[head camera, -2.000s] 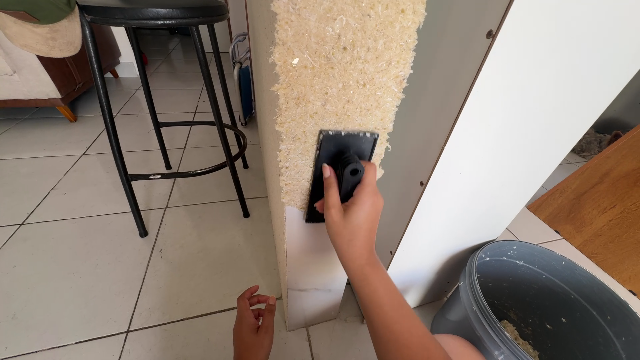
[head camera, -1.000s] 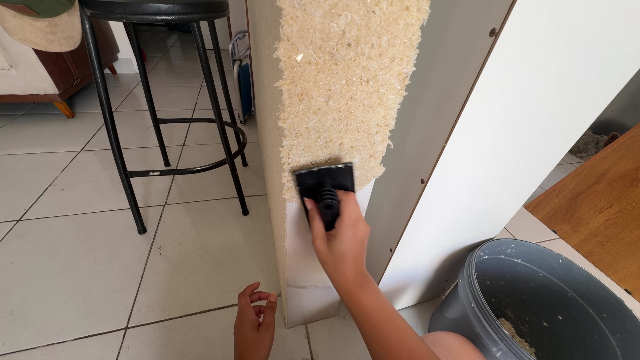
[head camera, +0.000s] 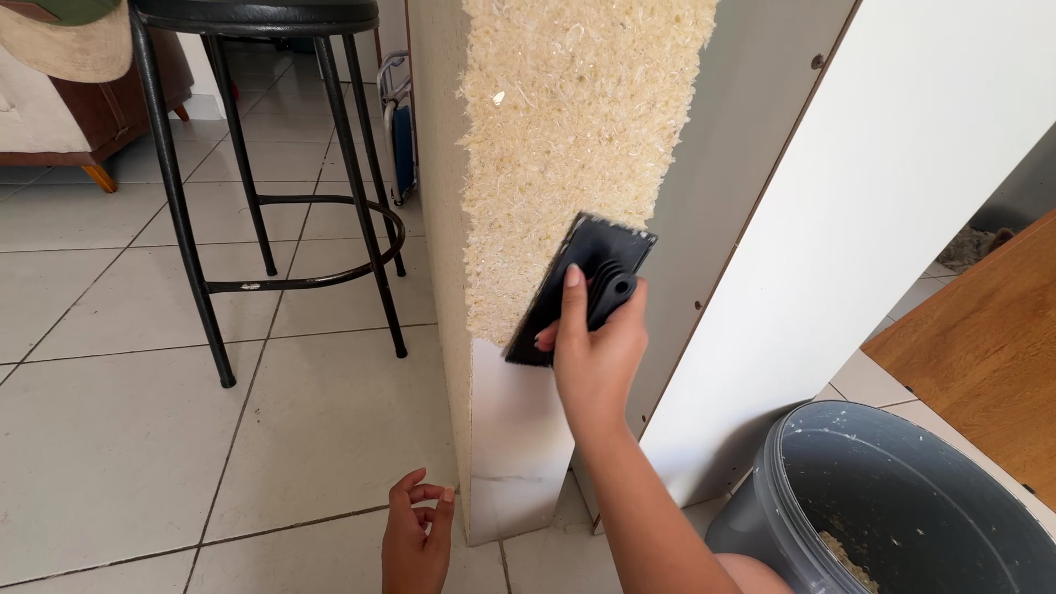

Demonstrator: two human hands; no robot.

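Note:
My right hand [head camera: 598,355] grips the handle of a black plastic trowel [head camera: 577,289], tilted with its plate against the narrow end face of a wall or panel. Cream, fibrous textured plaster [head camera: 577,124] coats the upper part of that face, down to the trowel. Below it the smooth whitish surface [head camera: 511,445] is bare. My left hand [head camera: 419,528] is low, just left of the panel's foot, fingers curled but apart, holding nothing. At lower right stands a grey plastic bucket [head camera: 775,462] with some cream plaster [head camera: 846,561] inside.
A black metal stool [head camera: 190,247] stands on the tiled floor at left, with a cap [head camera: 74,49] at upper left. Beside the coated face are a grey panel and a white panel [head camera: 792,272] with screws along the edge. A wooden board [head camera: 982,346] lies at right.
The trowel has turned from nearly level to a steep slant and moved to the right edge of the coated face. The left hand stays low beside the panel.

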